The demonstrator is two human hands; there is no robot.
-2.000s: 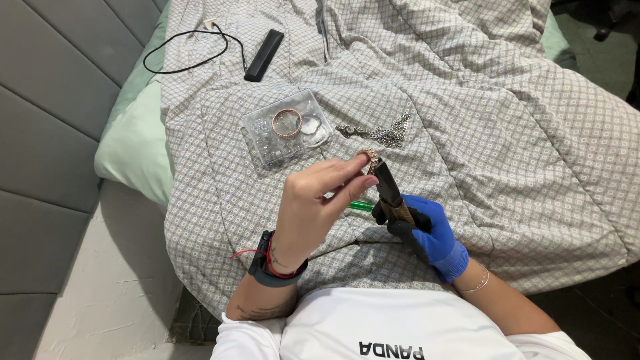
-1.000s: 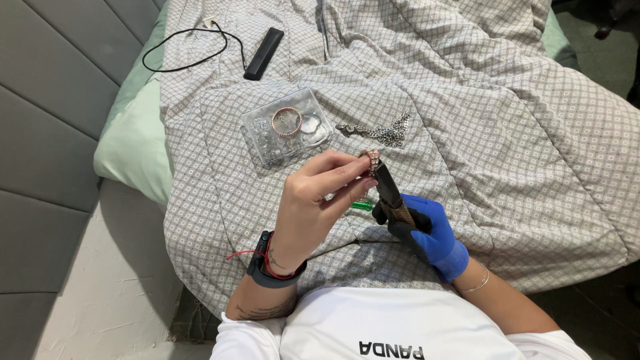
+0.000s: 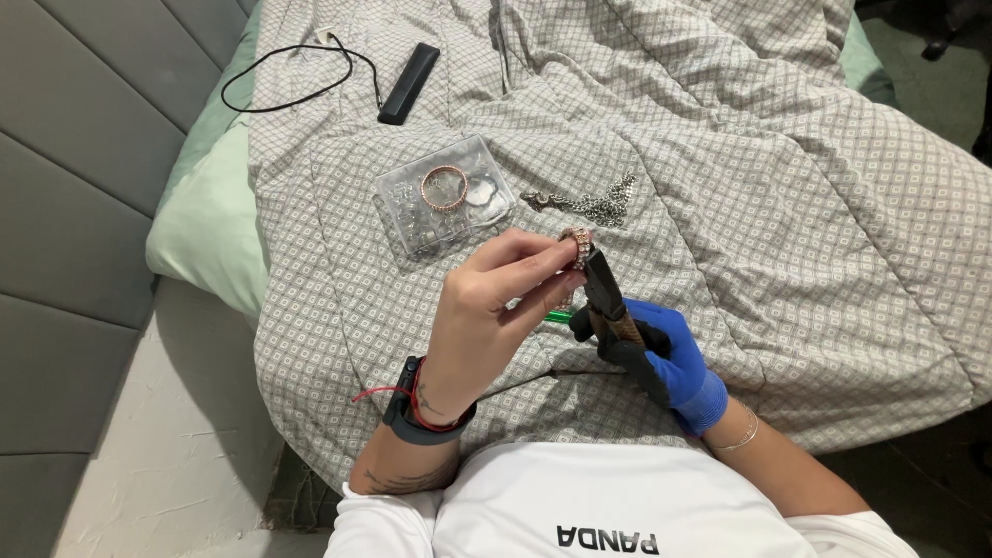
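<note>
My left hand (image 3: 504, 298), bare and with a dark watch on its wrist, pinches a rose-gold piece of jewellery (image 3: 576, 246) set with clear stones between thumb and fingers. Its stones touch or nearly touch the dark jaw end of a pair of pliers (image 3: 603, 283). My right hand (image 3: 659, 353), in a blue glove with black palm and fingers, is closed round the pliers' handles. Whether the jaws grip the jewellery cannot be seen. A green rod-like thing (image 3: 558, 316) shows between the hands, its right end hidden by the glove.
Beyond my left hand a clear plastic box (image 3: 399, 225) lies on the patterned quilt (image 3: 744, 232), with a rose-gold bracelet (image 3: 444, 188) on it. A silver-coloured chain (image 3: 601, 208) is heaped to its right. Farther off lies a black bar-shaped thing (image 3: 408, 84) with a black cord (image 3: 288, 48).
The stone-set jewellery shows more fully between my left fingers than two seconds ago. My right hand keeps the pliers in nearly the same place.
</note>
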